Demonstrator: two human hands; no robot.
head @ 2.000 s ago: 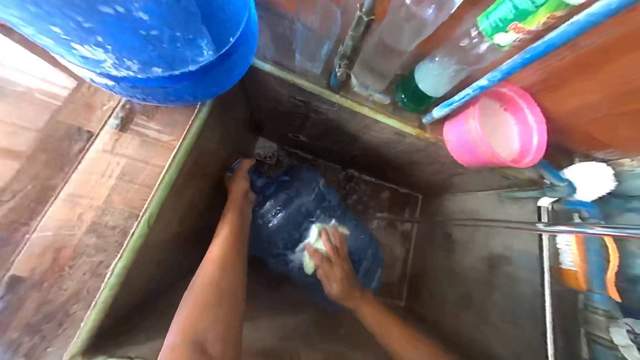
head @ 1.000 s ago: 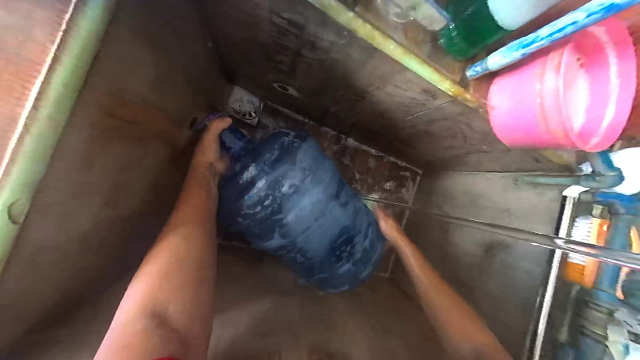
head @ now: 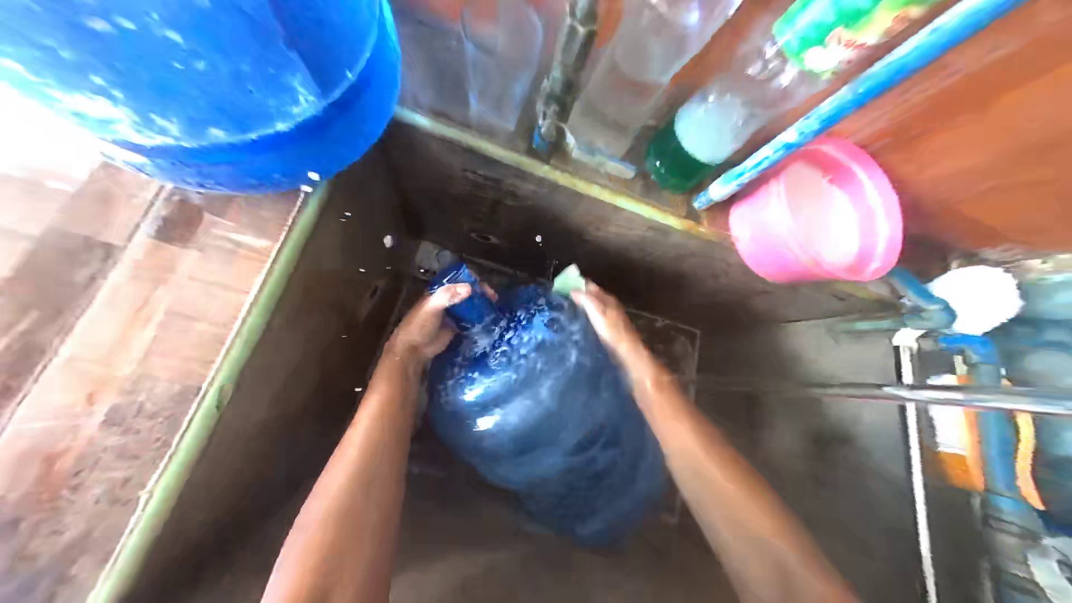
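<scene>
A large blue water jug [head: 544,419] lies tilted in a dark basin, its body wet and its neck toward the far left corner. My left hand [head: 435,316] is closed around the jug's neck, with fingers partly hidden behind it. My right hand [head: 605,314] holds a pale green sponge or cloth [head: 569,280] at the upper right side of the jug, near its shoulder. Drops of water are in the air around the neck.
The basin's pale green rim [head: 222,389] runs along the left. A blue drum [head: 251,100] stands at the upper left. A pink bucket [head: 816,209], plastic bottles and a blue pipe [head: 863,96] line the back right; a metal rod [head: 980,400] crosses the right side.
My right hand has moved from the jug's lower right side up to its shoulder, and the sponge or cloth now shows. My left hand stays at the neck. Water drops now fly. The view has shifted.
</scene>
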